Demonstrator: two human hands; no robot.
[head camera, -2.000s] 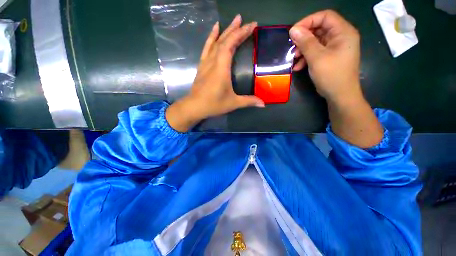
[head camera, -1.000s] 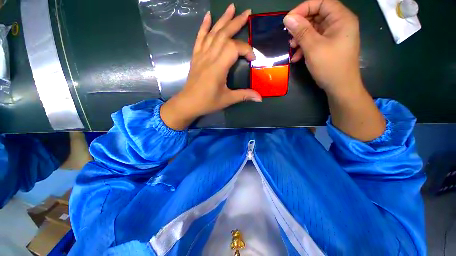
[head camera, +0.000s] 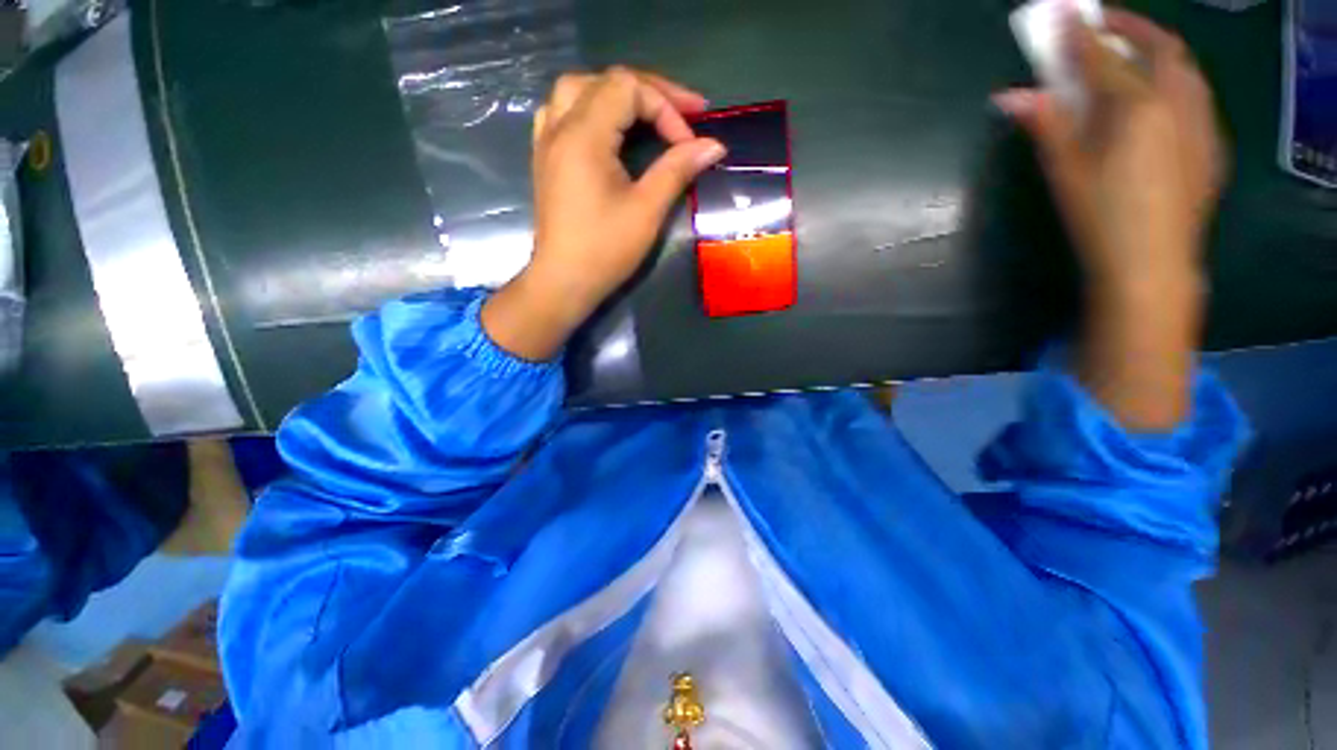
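Observation:
The red handheld device (head camera: 749, 274) lies on the dark green bench mat, its glossy black screen above and its red-orange part below. My left hand (head camera: 604, 183) is at the device's upper left, thumb and fingertips close together at the screen's edge; whether they pinch film or the device's edge cannot be told. My right hand (head camera: 1136, 154) is blurred at the upper right, away from the device. It is at the white card (head camera: 1051, 41), fingers over its right part; whether it grips the card is unclear. The round pale wad is not distinguishable.
A clear plastic sheet (head camera: 466, 139) lies left of my left hand. A silver-white tape strip (head camera: 132, 249) crosses the bench at left. A clear bag shows at the far left edge. A pale-edged smartphone (head camera: 1309, 95) is at the right edge. Brown cartons (head camera: 164, 686) and another person's arm (head camera: 217, 498) show lower left.
My right hand has left the screen's right edge and moved right to the white card. My left thumb has moved up from the device's lower end to its upper left edge, near the fingers.

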